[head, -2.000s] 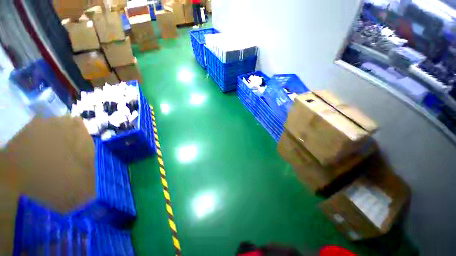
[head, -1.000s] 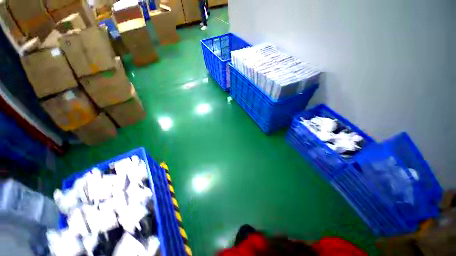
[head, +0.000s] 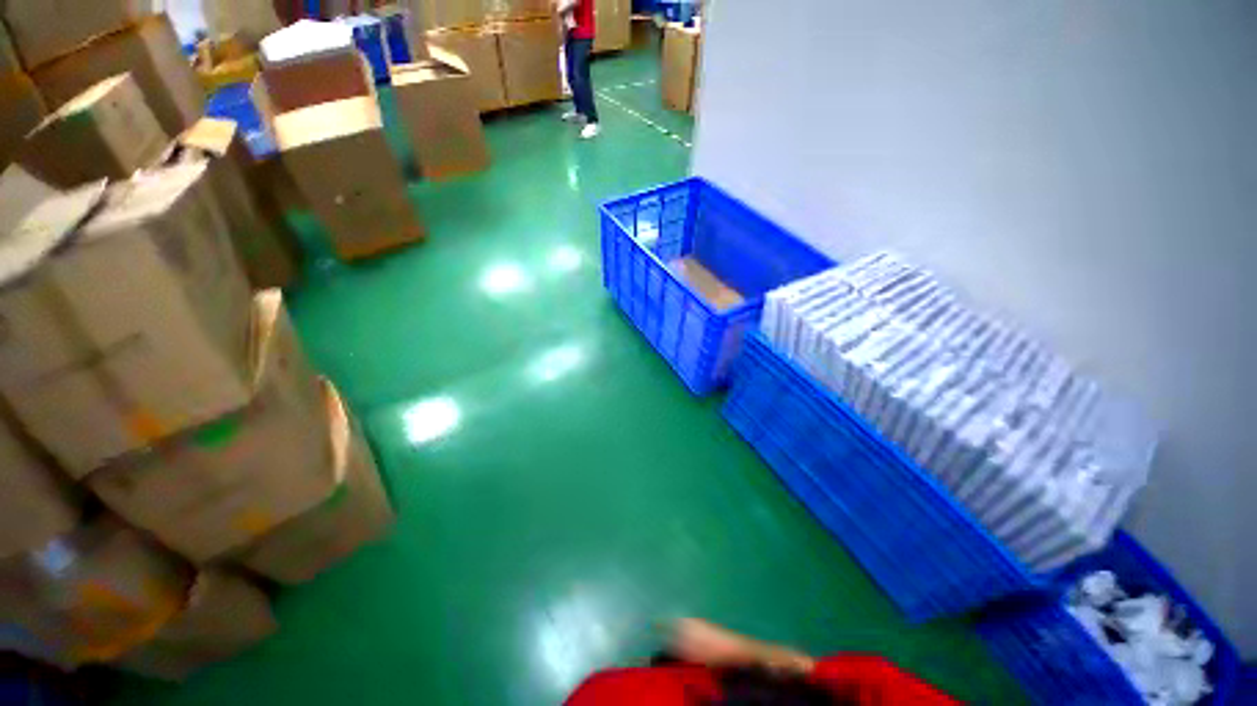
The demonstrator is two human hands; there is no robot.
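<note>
A blurred bare hand or forearm, seemingly my right hand [head: 731,646], reaches leftward from the right red sleeve at the bottom edge. Its fingers are not clear, and no held thing can be made out. My left hand is not in view; a red sleeve shows at bottom centre. A blue turnover crate [head: 656,293] with brown cardboard at its bottom stands by the wall. Beside it, another blue crate [head: 869,490] is piled with a row of white ribbed pieces, perhaps trays. A blue crate at the lower right holds white units [head: 1151,648].
Brown cartons [head: 131,331] are stacked on the left, some with open flaps. More open cartons [head: 338,179] stand further back. A person in red and dark trousers [head: 582,69] stands at the far end. The pale wall [head: 965,152] runs along the right. The green floor [head: 510,483] has bright reflections.
The view has moved forward along the aisle. The left crate of white units and the yellow-black floor line have left the picture. The cartons and person appear nearer. A bare hand or forearm now shows.
</note>
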